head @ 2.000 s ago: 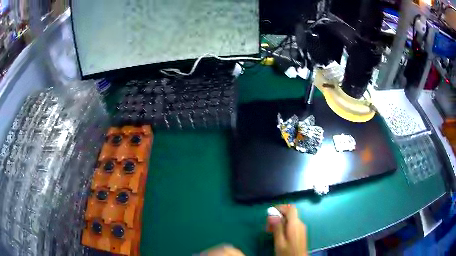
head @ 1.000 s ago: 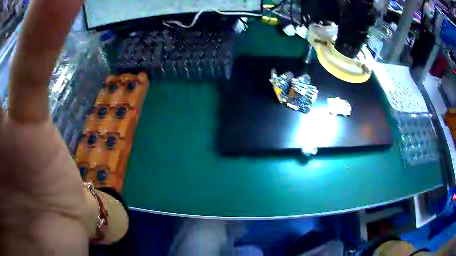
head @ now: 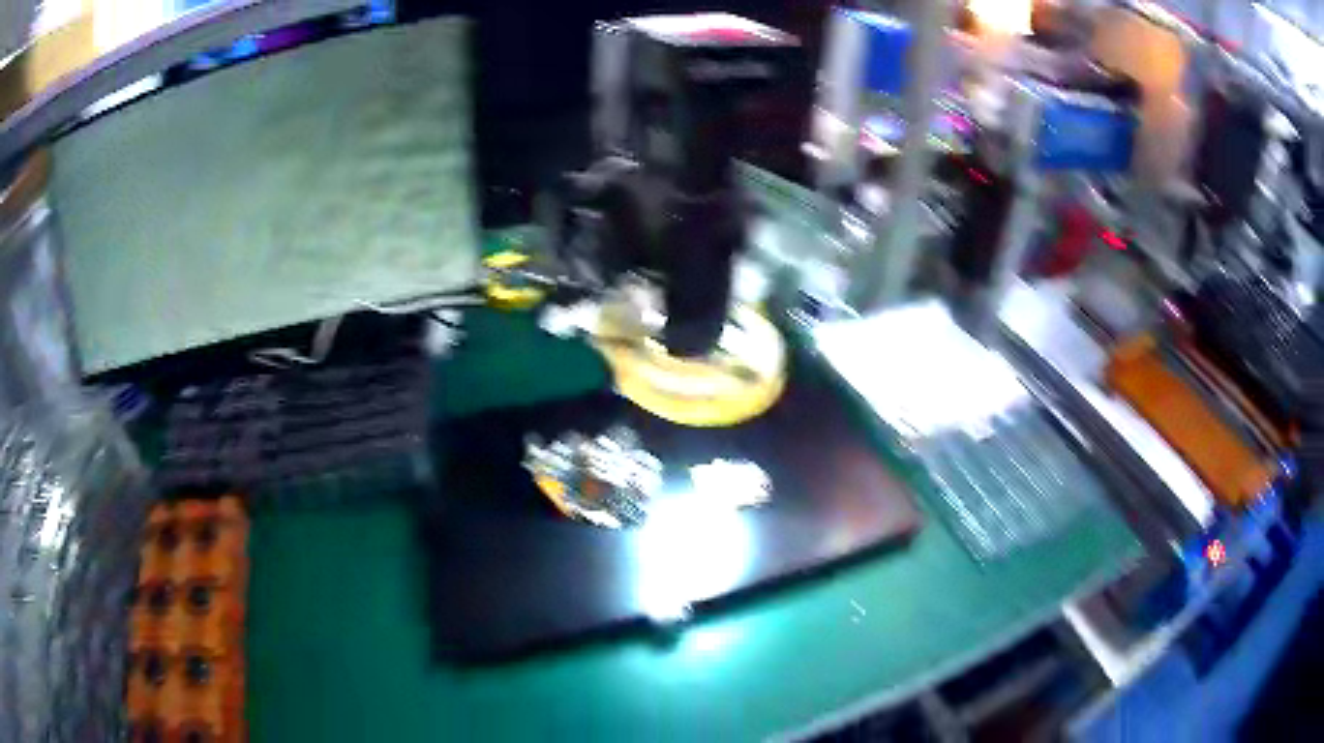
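Neither of my hands is in the picture. A small pile of silvery and orange circuit boards (head: 593,476) lies on the black microscope base plate (head: 501,602). A whitish board or scrap (head: 733,483) lies just right of the pile. A bright light spot shines on the plate, with a small silvery piece (head: 668,621) at its front edge. The black video microscope (head: 700,276) stands behind, with the cream-yellow ring light (head: 704,385) around its lower end. The view is blurred.
The orange fixture (head: 192,610) with round dark recesses is at lower left, beside stacked clear trays (head: 66,537). A black blister tray (head: 291,433) lies below the monitor (head: 276,196). A white sheet (head: 922,366) and a clear tray (head: 1016,486) are at right, near the bench edge.
The camera has turned right, so the bench things have shifted left. The large hand at left and the arm parts along the bottom are out of the picture.
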